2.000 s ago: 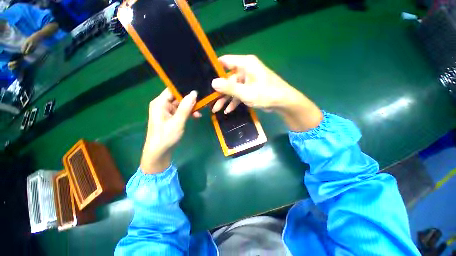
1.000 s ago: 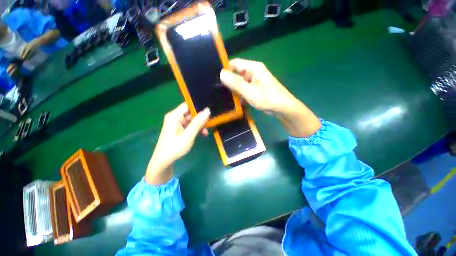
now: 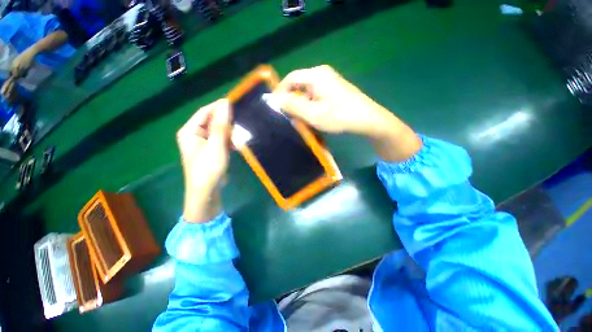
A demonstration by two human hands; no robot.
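Note:
An orange frame (image 3: pixel 303 194) with a glossy black phone screen unit (image 3: pixel 279 144) in it lies tilted in front of me, over the spot of the loaded stack, which it covers almost fully. My left hand (image 3: pixel 206 146) holds its upper left edge between thumb and fingers. My right hand (image 3: pixel 324 104) holds its upper right edge, fingers curled at the rim. The frame is slightly blurred. Whether it rests on the stack or hovers just above it, I cannot tell.
A tall stack of empty orange frames (image 3: pixel 133 227), a lower orange stack (image 3: pixel 84 269) and a white frame stack (image 3: pixel 55 275) stand at left on the green bench (image 3: pixel 415 201). Small devices (image 3: pixel 176 65) lie on the far side. A person's hand (image 3: pixel 24 61) shows upper left.
The loaded frame has come down toward me onto or just over the stack, hiding it. Both hands have moved to its upper side edges, the left one further up the frame.

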